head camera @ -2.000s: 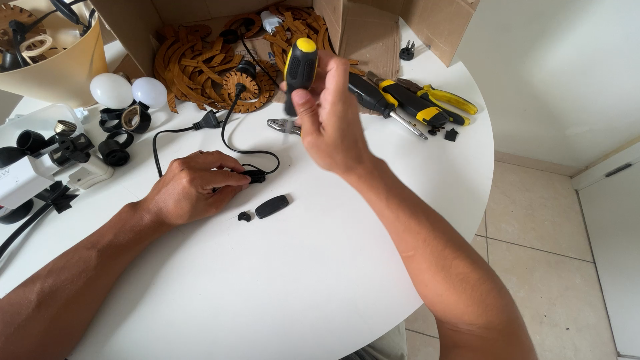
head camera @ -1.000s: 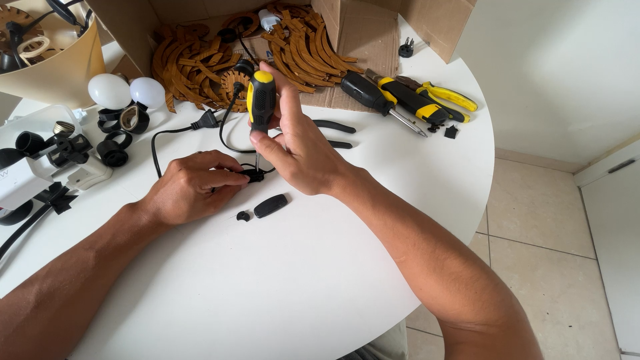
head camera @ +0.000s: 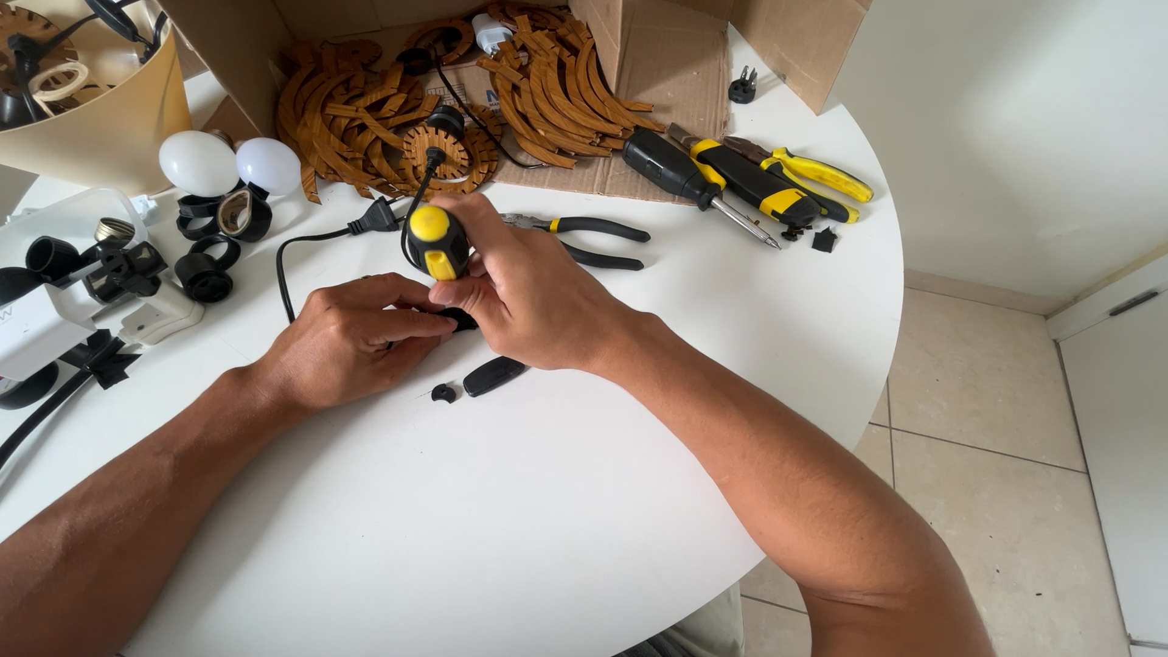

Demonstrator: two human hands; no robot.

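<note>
My left hand [head camera: 360,338] pinches a small black plastic part [head camera: 459,318] on the cord, low over the white table. My right hand [head camera: 529,292] grips a yellow and black screwdriver [head camera: 436,242] by its handle, above that part; the tip is hidden. Just below lie a black oval cover [head camera: 494,375] and a small black piece [head camera: 443,392]. A black power cord with a plug [head camera: 374,217] loops behind my left hand. Black-handled pliers [head camera: 598,242] rest beyond my right hand, partly covered by it.
A cardboard box [head camera: 680,91] with curved wooden pieces [head camera: 557,82] stands at the back. At the right lie a black screwdriver [head camera: 671,169], a utility knife [head camera: 748,178] and yellow pliers [head camera: 821,173]. Light bulbs [head camera: 198,162], black rings and a beige container [head camera: 100,123] are at the left.
My right hand has come down and left with the screwdriver from its raised place two seconds ago, and over the last second its handle has tipped toward me. The left hand has hardly moved.
</note>
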